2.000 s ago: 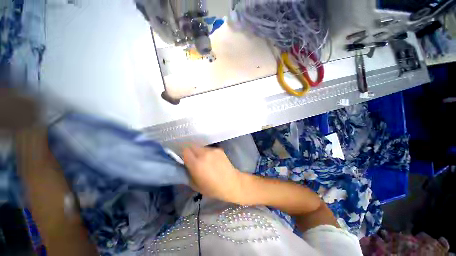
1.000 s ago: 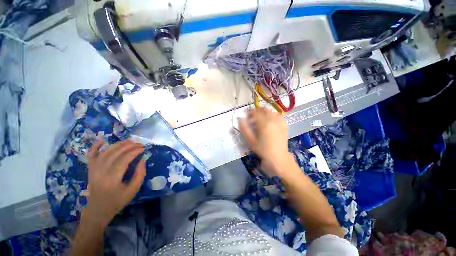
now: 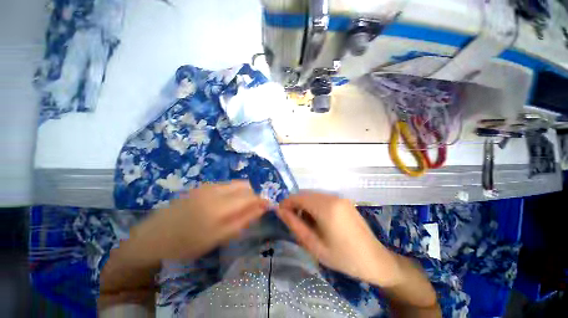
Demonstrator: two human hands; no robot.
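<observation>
A blue floral fabric piece [image 3: 180, 140] lies on the white table left of the needle area and hangs to the front edge. A paler folded strip [image 3: 265, 144] runs along its right side. My left hand [image 3: 218, 214] and my right hand [image 3: 327, 227] meet at the table's front edge, fingertips pinching the lower right corner of the fabric. The fingertips are nearly touching. The presser foot area [image 3: 319, 99] of the sewing machine is just beyond the fabric; whether the fabric lies under the foot is unclear.
Yellow- and red-handled scissors [image 3: 405, 149] lie right of the needle, by a lavender thread tangle [image 3: 430, 99]. A small metal tool [image 3: 488, 168] lies farther right. More floral fabric [image 3: 78, 62] is at the back left. Blue crates [image 3: 507, 248] with floral pieces stand below the front edge.
My right hand has moved left from near the scissors to the fabric corner. My left hand has moved from on top of the fabric to the same corner. The camera view has shifted.
</observation>
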